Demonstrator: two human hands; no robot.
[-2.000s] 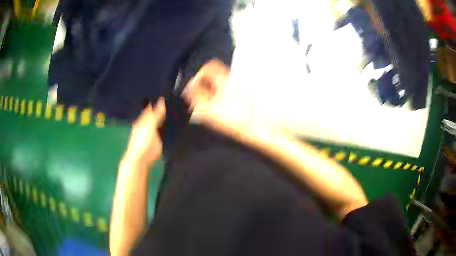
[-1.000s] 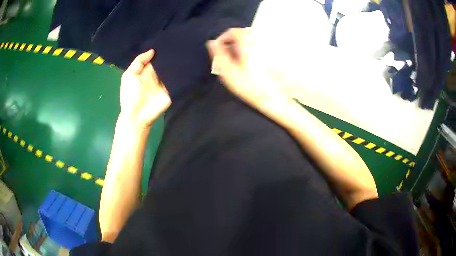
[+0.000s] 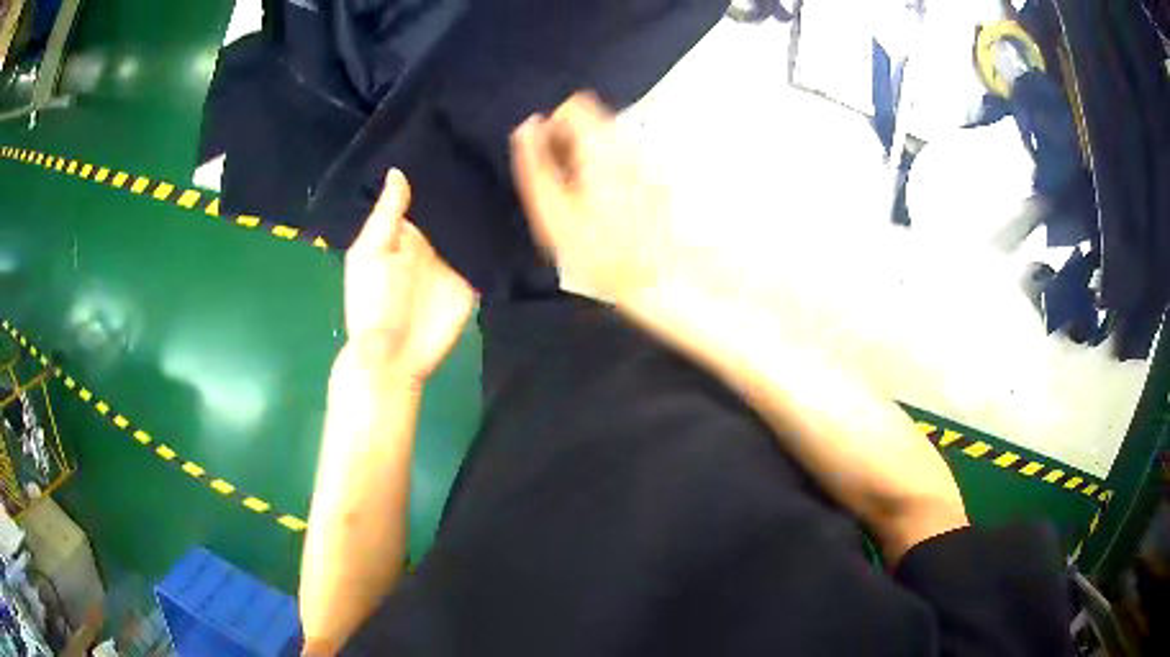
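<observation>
The dark navy garment [image 3: 449, 141] lies over the left part and front edge of the table, with folds and a thin pale line at its upper left. My left hand [image 3: 404, 289] is at its near edge, thumb up, with the cloth between thumb and fingers. My right hand [image 3: 584, 193] is on the right side of the same cloth, fingers curled and blurred. Whether it pinches the cloth or holds a small tool cannot be seen.
The white table [image 3: 821, 257] spans the right. A second dark garment [image 3: 1129, 167] with a brass-coloured line lies at its right end, beside a yellow ring [image 3: 1007, 54] and navy scraps [image 3: 1078, 295]. A blue crate [image 3: 225, 610] stands on the green floor at lower left.
The view has shifted, showing more of the garment's folds and the yellow ring. My hands are closer together than a second ago, still at the garment's near part.
</observation>
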